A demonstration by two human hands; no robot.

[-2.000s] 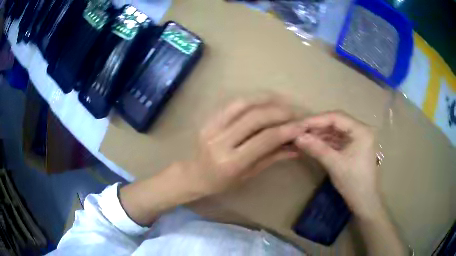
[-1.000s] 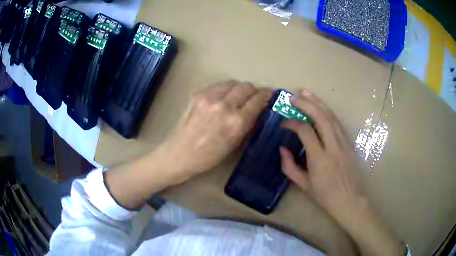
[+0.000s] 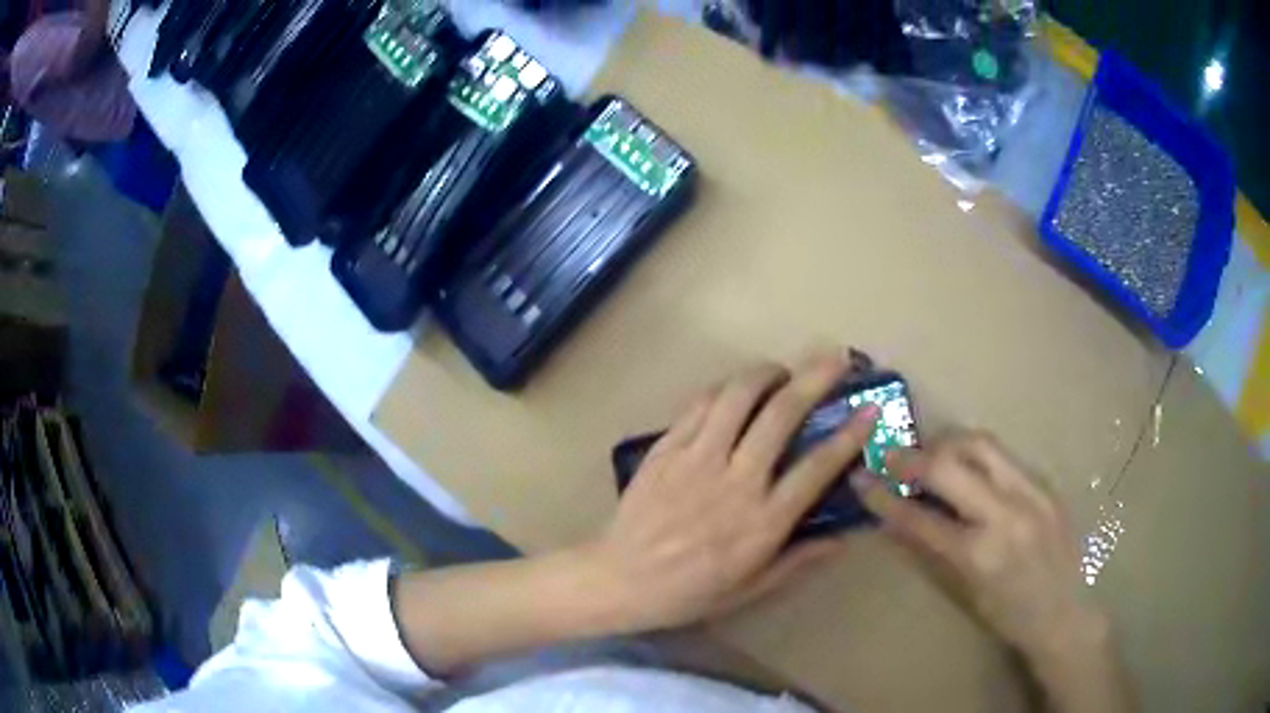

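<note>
A black housing shell (image 3: 638, 457) lies on the cardboard work mat in front of me, largely covered by my hands. A green circuit board (image 3: 887, 435) with silver ports sits across its right end. My left hand (image 3: 738, 502) lies over the shell, its fingers on it and its fingertips at the board. My right hand (image 3: 975, 522) has its thumb and fingertips at the board's near end. A small dark piece (image 3: 858, 359) shows at the shell's upper edge by my left fingertips; I cannot tell what it is.
Overlapping black shells with green boards (image 3: 564, 251) lie at upper left. A blue screw tray (image 3: 1135, 209) stands at right, and a clear bag of black parts (image 3: 961, 70) lies at the top. Cartons (image 3: 251, 362) stand on the floor at left. Part of a person (image 3: 70, 70) shows at upper left.
The shell in front of me has turned from steeply slanted to nearly crosswise. My left hand has moved from beside it to over it. The view has shifted, showing more of the bag.
</note>
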